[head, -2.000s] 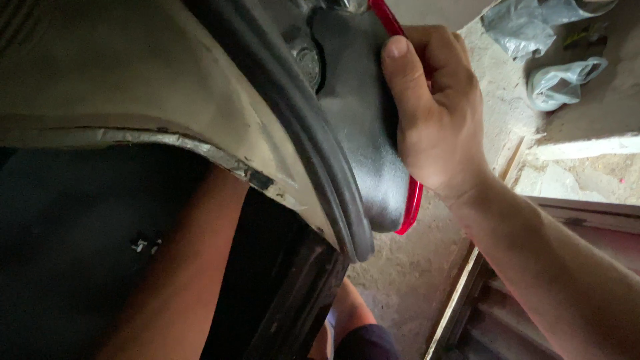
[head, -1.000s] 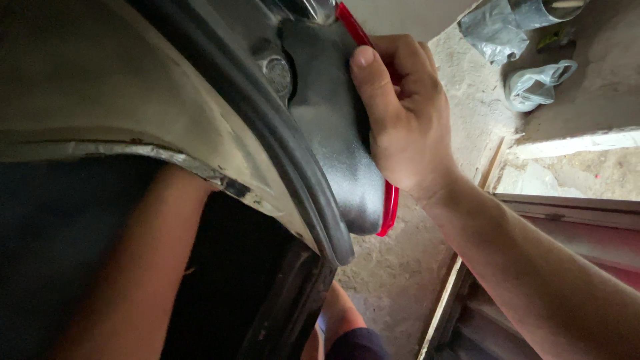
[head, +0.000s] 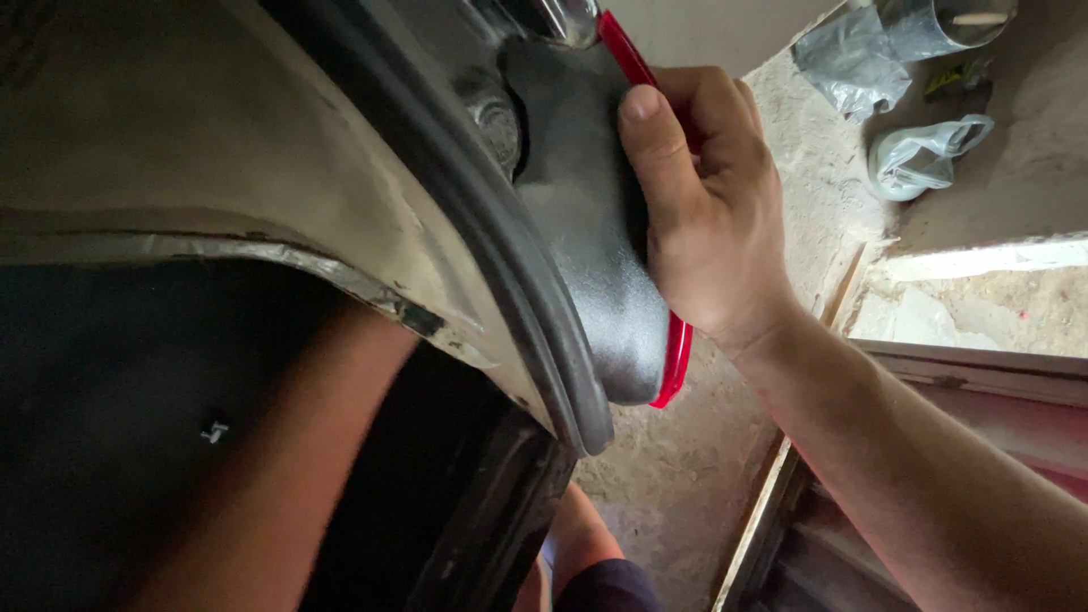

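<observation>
My right hand grips the outer edge of a vehicle's tail light, its thumb on the dark painted body panel and its fingers curled round the far side. Red lens edges show above and below the hand. A black rubber weatherstrip curves beside the panel. Left of it lies a beige inner body panel with a worn lower edge. My left forearm reaches behind this edge into a dark cavity, which hides my left hand. Small light-coloured pieces lie on the dark surface beside that forearm.
A clear plastic bag, another bag and a bucket stand at the upper right. Dark framed steps or boards are at the lower right. My leg shows at the bottom, over the concrete floor.
</observation>
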